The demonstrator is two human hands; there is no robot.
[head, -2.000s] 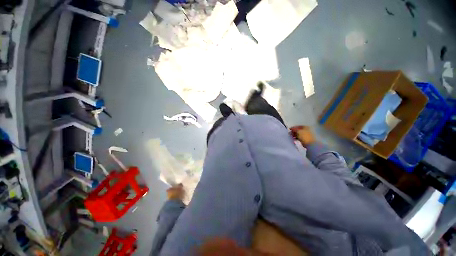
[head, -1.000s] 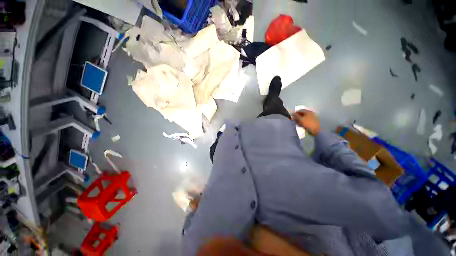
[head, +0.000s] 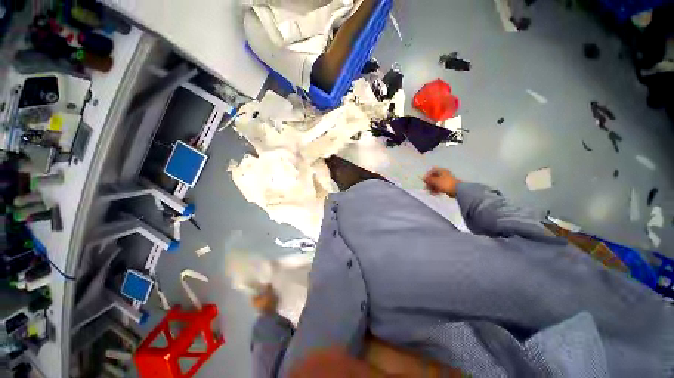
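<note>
My left hand (head: pixel 264 297) is at the lower left, beside my grey clothing. It is closed on a crumpled pale piece (head: pixel 250 270), blurred; paper or cloth, I cannot tell. My right hand (head: pixel 441 181) is bent in front of me, right of centre, its fingers close together. A white sheet (head: pixel 442 205) lies just below it in view; whether the hand touches it is unclear. A heap of cream crumpled pieces (head: pixel 284 181) is on the floor in front of me.
A blue crate (head: pixel 332 92) with pale material is at the top. Machine tables (head: pixel 111 125) with blue pedals (head: pixel 185 163) run along the left. A red stool (head: pixel 179 341) is lower left. A red bag (head: pixel 436 100) and black scraps (head: pixel 421 133) lie ahead. A carton (head: pixel 591 247) is at right.
The view has turned and moved forward, so the crate and heap are closer and the carton is mostly hidden. The left hand still has the pale piece; the right hand is further forward.
</note>
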